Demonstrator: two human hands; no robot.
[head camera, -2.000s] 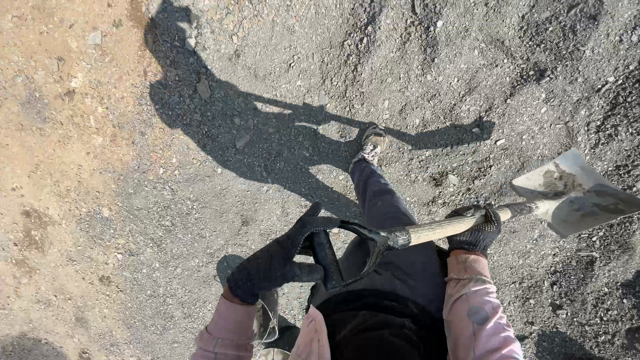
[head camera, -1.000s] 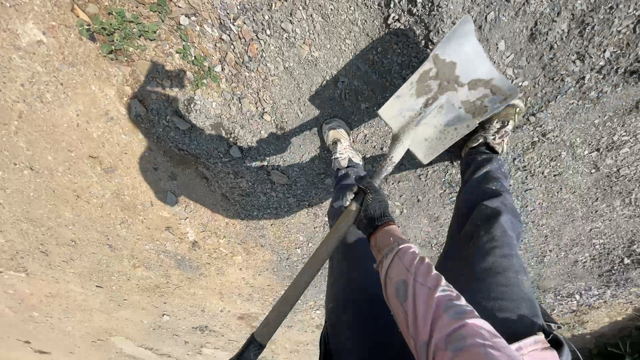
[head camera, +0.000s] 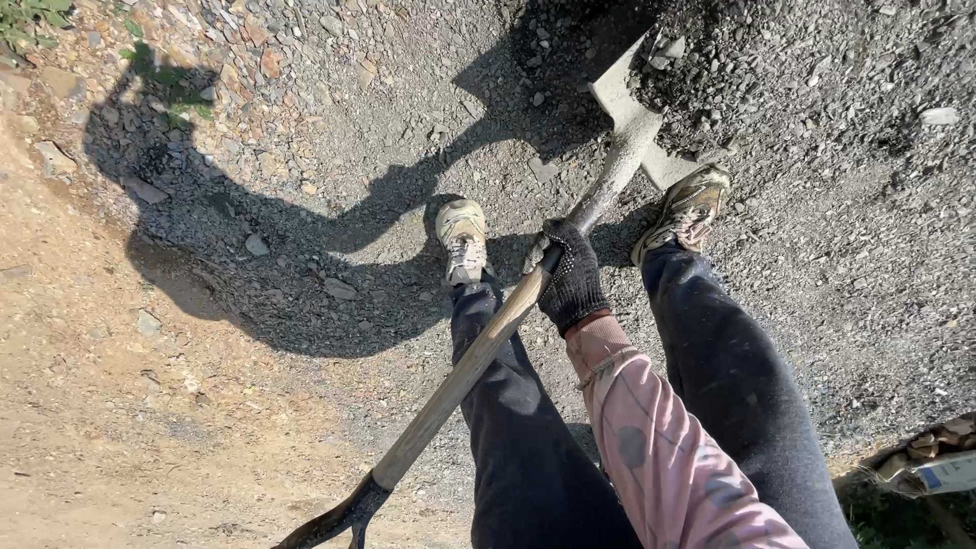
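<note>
My right hand (head camera: 568, 274), in a black knitted work glove, is closed around the lower shaft of a shovel (head camera: 457, 381), just above its metal socket. The shovel lies diagonally across the view. Its flat metal blade (head camera: 629, 107) reaches into dark gravel (head camera: 686, 84), and some of that gravel covers part of the blade. At the bottom left the black forked grip (head camera: 354, 511) of the shovel runs out of view. My left hand is not in view.
My two shoes (head camera: 463, 236) stand on grey gravel, the right one (head camera: 690, 206) close to the blade. Bare tan soil (head camera: 114, 435) lies on the left, with green weeds (head camera: 30, 23) at the top left corner. A sack-like object (head camera: 945, 473) lies at the lower right edge.
The shovel blade, held up beside me two seconds ago and bare a second ago, is now in the gravel. My left hand, seen near the grip at first, has left the view.
</note>
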